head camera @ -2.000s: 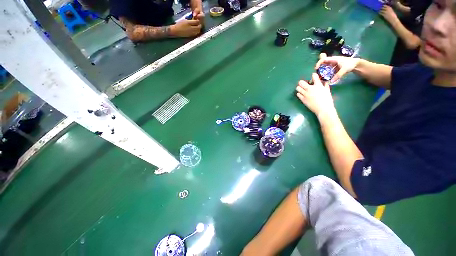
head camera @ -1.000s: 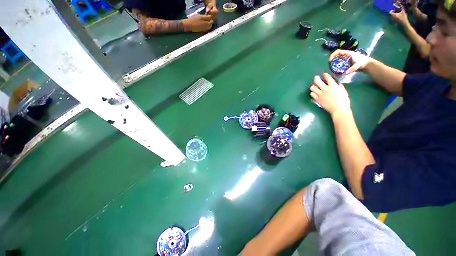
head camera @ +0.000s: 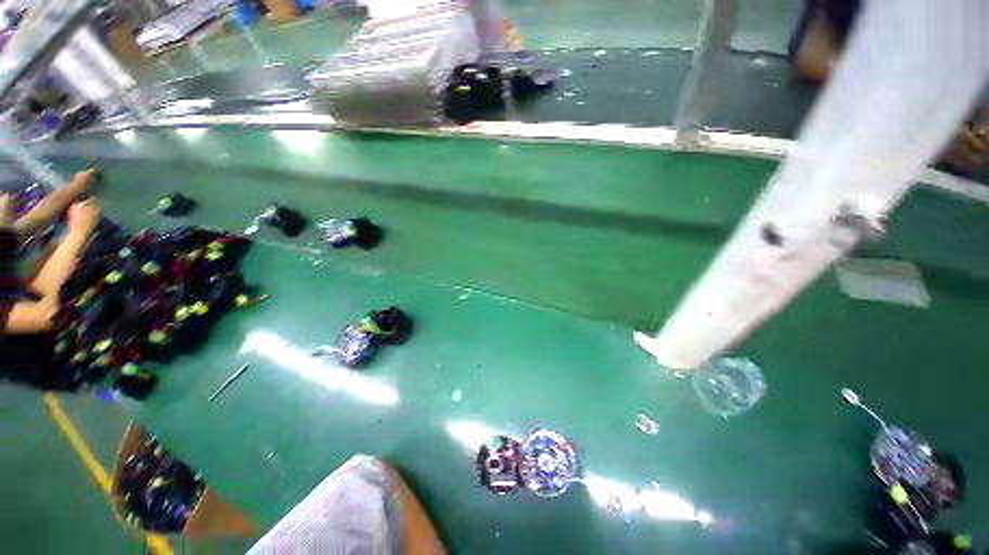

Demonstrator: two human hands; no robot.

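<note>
Neither of my hands is in view. A grey sleeve and a bare part of my arm show at the bottom edge, left of centre, and the hand is cut off. Nearest in front of me, a round blue unit (head camera: 548,463) lies flat on the green belt, touching a dark round part (head camera: 500,465) on its left. A small shiny ring-like part (head camera: 646,424) and a clear round cover (head camera: 729,387) lie farther right. Another blue disc (head camera: 900,452) with a pale wire lies beside dark parts at the right edge.
A white slanted post (head camera: 803,206) stands on the belt at the right. A heap of dark assemblies (head camera: 152,304) lies at the left beside another person's arms (head camera: 60,260). Dark units lie along the belt. A carton with dark parts (head camera: 157,482) is at lower left.
The view has swung left and is blurred. The neighbour on the right has left the picture, and the left-hand heap has appeared. The white post now shows at the right, and a different sleeved arm shows below.
</note>
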